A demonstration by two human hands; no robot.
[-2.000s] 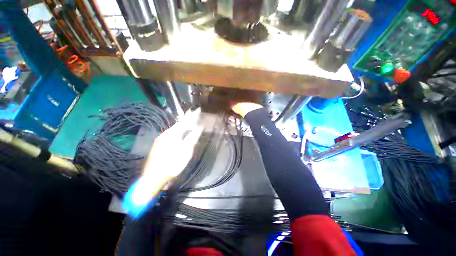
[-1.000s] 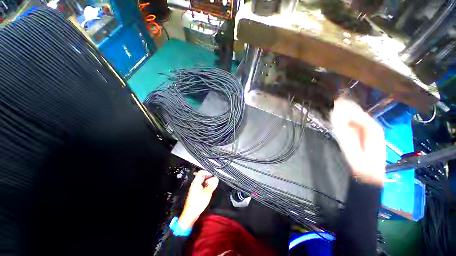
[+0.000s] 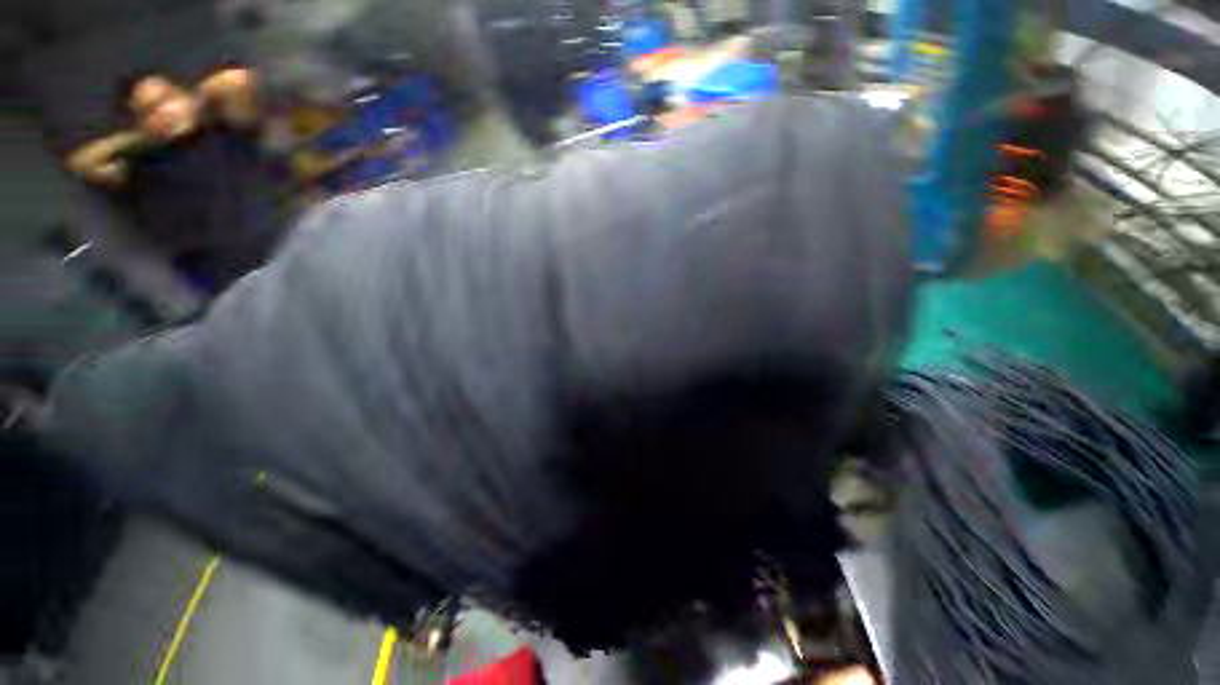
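Note:
The picture is blurred. A large hanging mass of black cables [image 3: 535,321] fills the middle, directly in front. A loose black cable coil [image 3: 1003,535] lies at the right on the work surface. A small bright skin-toned patch shows at the bottom edge, right of centre. It may be part of my left hand, cut off by the edge; whether it holds anything cannot be told. My right hand is not in view. A piece of red clothing [image 3: 502,669] shows at the bottom.
A green bench top [image 3: 1057,328] lies behind the coil, beside a blue upright post [image 3: 947,147] and orange hoses [image 3: 1013,187]. A person [image 3: 201,174] with raised arms is at the far left. Yellow lines [image 3: 187,622] run along the grey floor at lower left.
The view has swung left. The press and my right hand have left the picture, the coil now sits at the right, and the hanging cables fill the middle. A person has come into view.

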